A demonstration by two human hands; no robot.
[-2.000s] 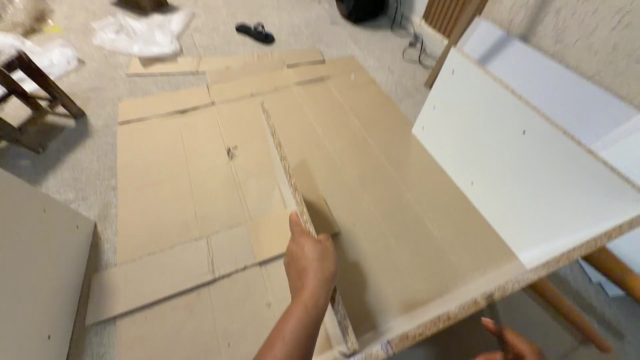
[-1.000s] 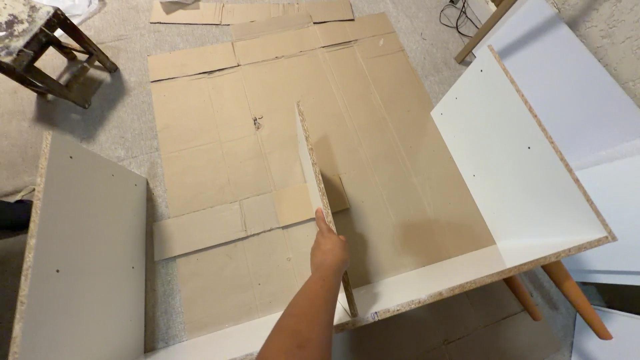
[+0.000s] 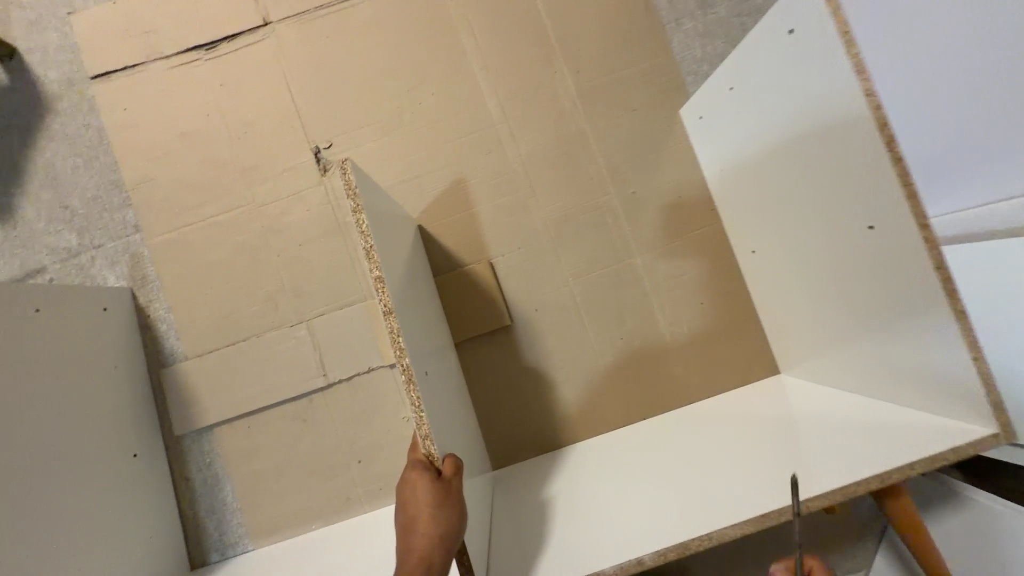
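My left hand [image 3: 430, 508] grips the raw chipboard edge of a white divider panel [image 3: 412, 320], near its lower end. That panel stands upright on a long white board [image 3: 640, 480], which joins a white end panel [image 3: 816, 200] at the right. At the bottom right, my right hand [image 3: 802, 566] holds a thin dark metal shaft, apparently a screwdriver [image 3: 796, 512], its tip upward over the board's front edge. The handle is out of view. Small holes dot the end panel.
Flattened cardboard [image 3: 240, 240] covers the floor behind the boards. Another white panel [image 3: 72, 432] stands at the left. A tapered wooden leg [image 3: 912, 528] is below the right corner. More white boards [image 3: 952, 104] lie at the far right.
My right hand, out of view one second ago, now shows at the bottom right with the metal shaft. My left hand still grips the divider panel. The view has moved closer.
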